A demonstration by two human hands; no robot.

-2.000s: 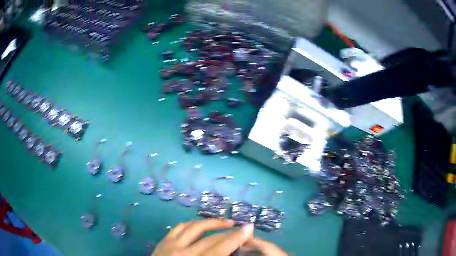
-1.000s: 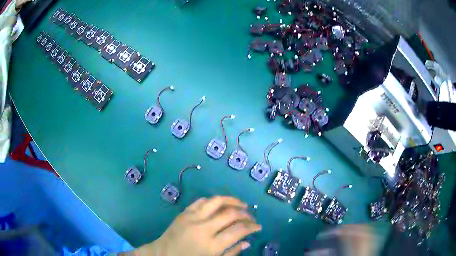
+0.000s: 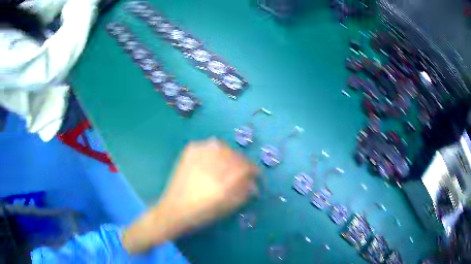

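Note:
My left hand [image 3: 214, 180] is blurred, fingers curled, over the bench left of the wired modules; whether it holds anything cannot be told. My right hand is not in view. Two long rows of dark circuit boards [image 3: 185, 103] with white outlines lie at upper left. Grey round wired modules [image 3: 270, 154] lie spaced in a diagonal line to the right of my hand, leads pointing up and right. The line ends in component-covered assemblies [image 3: 356, 230] at lower right. More modules [image 3: 248, 220] lie below my hand, faint and blurred.
A dark reddish module pile [image 3: 385, 93] lies at upper right, with the white screw feeder [image 3: 446, 180] cut off at the right edge. A coworker's cream sleeve [image 3: 49, 87] reaches in at upper left. A red stool [image 3: 88, 144] stands beyond the green bench's left edge.
The view has swung left, so the bench items sit further right. My left hand has moved up and left towards the board rows, its fingers now curled. My right hand has left the picture.

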